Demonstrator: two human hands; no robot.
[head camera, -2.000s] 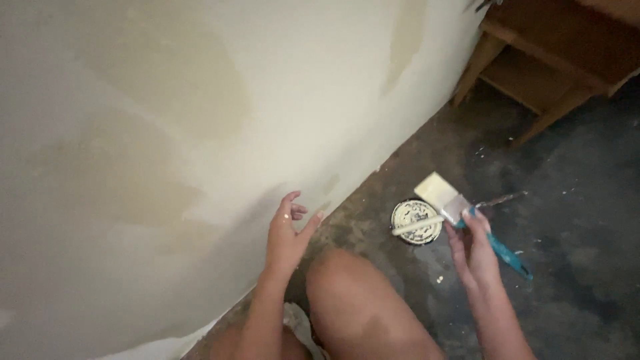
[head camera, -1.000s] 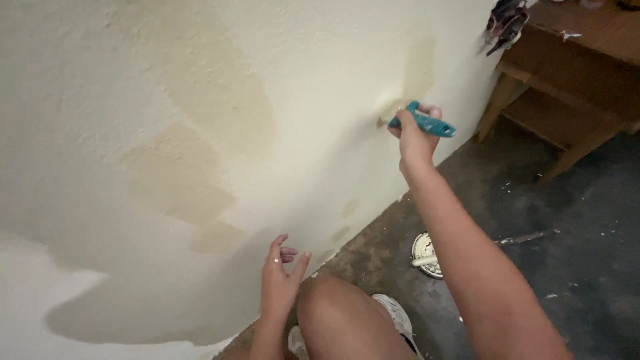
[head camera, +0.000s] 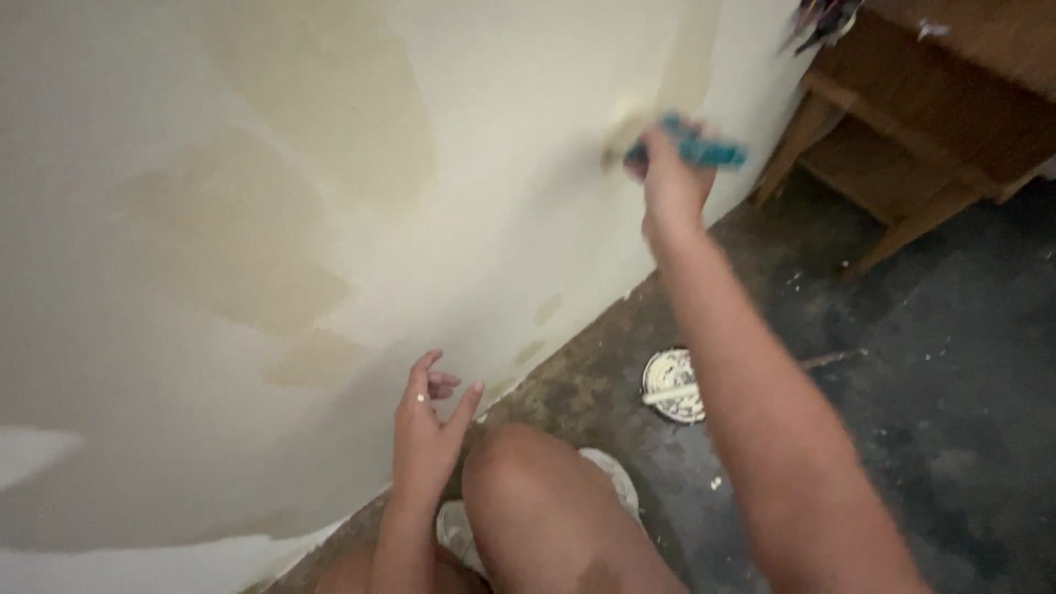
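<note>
My right hand (head camera: 678, 177) is closed around the blue handle of a paintbrush (head camera: 714, 153), whose bristle end is blurred and lies against or very near the pale wall (head camera: 503, 206). Beige patches (head camera: 330, 91) mark the wall in several spots. My left hand (head camera: 429, 421), with a ring on one finger, holds nothing; its fingers are apart, low beside the wall and my knee. On the floor, partly hidden behind my right forearm, lies a round paint-smeared lid or can top (head camera: 672, 384) with a pale stick (head camera: 670, 393) across it.
A brown wooden table (head camera: 932, 107) with a lower shelf stands against the wall at the upper right, a dark bundle (head camera: 825, 21) at its corner. The dark floor (head camera: 949, 412) bears paint specks and a thin stick (head camera: 833, 359). My shoes are on the floor by the wall.
My right hand has gone from above the round lid, where it held the brush two seconds ago, up to the wall. My left hand stays low by the wall, fingers apart.
</note>
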